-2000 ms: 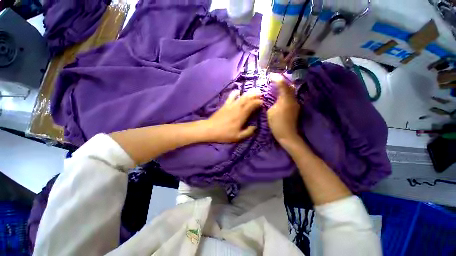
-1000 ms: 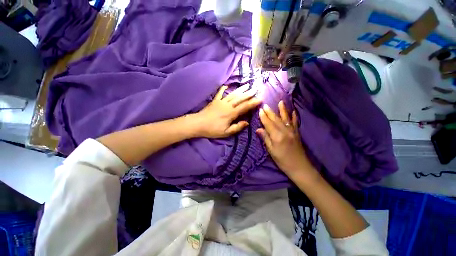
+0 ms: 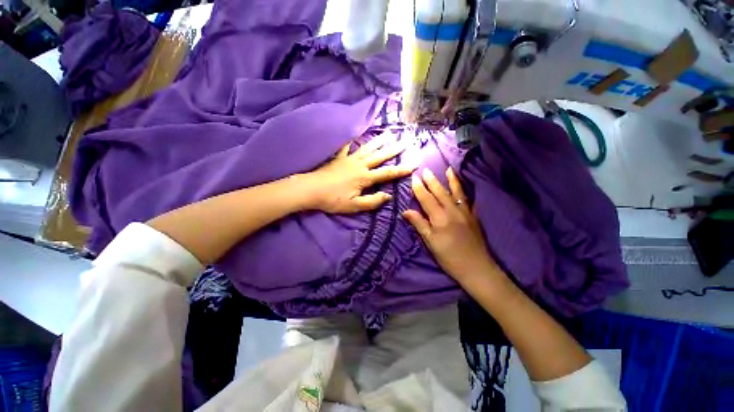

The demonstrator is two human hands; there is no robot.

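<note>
A large purple garment (image 3: 217,129) spreads over the machine bed around the needle area and hangs over the front edge. Its gathered seam (image 3: 374,249) with dark lines runs from the needle area toward my lap. My left hand (image 3: 354,179) lies flat on the cloth left of the seam, fingers spread toward the needle. My right hand (image 3: 447,225) lies flat on the cloth right of the seam, fingers apart, just below the presser area. The white sewing machine (image 3: 555,48) stands above. Glare hides the needle and presser foot (image 3: 418,129).
Green-handled scissors (image 3: 586,137) lie right of the needle. A cardboard piece (image 3: 60,209) lies under the cloth at left. A purple bunch (image 3: 105,52) sits at the far left. A grey machine housing (image 3: 28,105) stands at the left edge. Blue crates (image 3: 684,354) are below right.
My right hand has moved from close beside the needle back toward me and now lies flatter. My left hand has shifted slightly left. The gathered seam shows more between and below the hands.
</note>
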